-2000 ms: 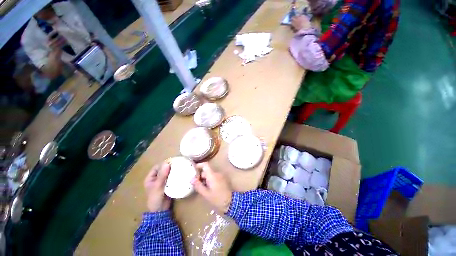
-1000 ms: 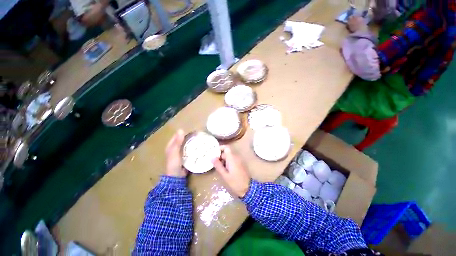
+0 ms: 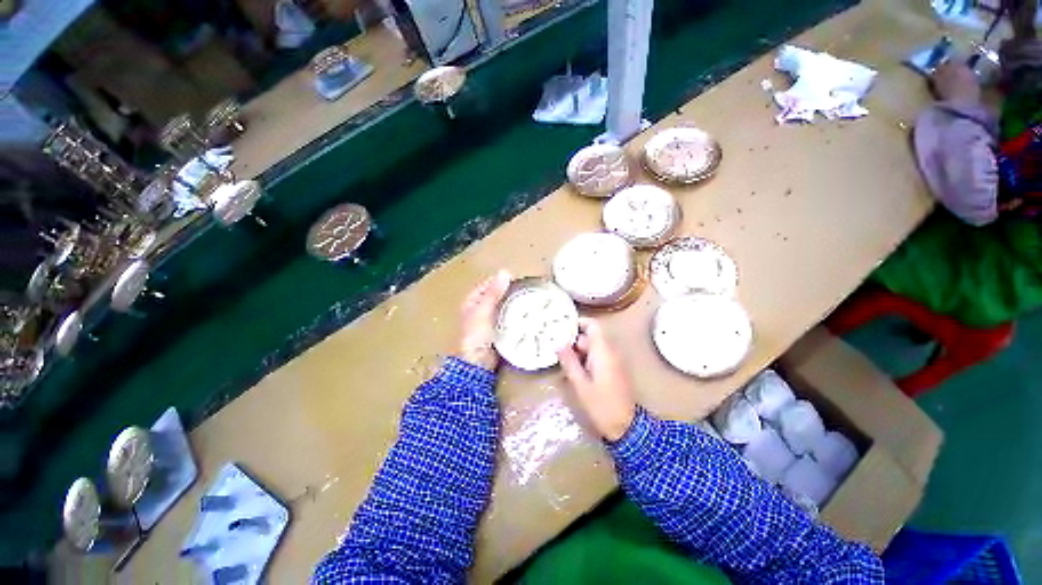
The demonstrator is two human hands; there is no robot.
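A round disc [image 3: 537, 325], glaring white with a darker metallic rim and a faint raised pattern, is held over the bench between my hands. My left hand [image 3: 482, 320] grips its left edge. My right hand [image 3: 599, 375] has its fingertips at the lower right edge. Tiny shiny bits [image 3: 542, 439] lie scattered below the disc. A disc stack [image 3: 595, 270] stands just beyond, with more discs behind it. A perforated-rim plate [image 3: 694, 270] and a plain white disc [image 3: 702, 334] lie to the right.
Pale fixtures with blue pegs [image 3: 238, 528] sit at lower left beside discs on stems [image 3: 130, 463]. The green belt [image 3: 429, 183] carries discs on legs. A metal post [image 3: 627, 74] stands behind the stacks. A carton [image 3: 891, 480] of white wrapped parts is at right, near another worker's sleeve [image 3: 958, 160].
The view has swung left, so the bench items sit farther right and the pegged fixtures show more fully. The disc remains between my hands, and its raised pattern is now clearer.
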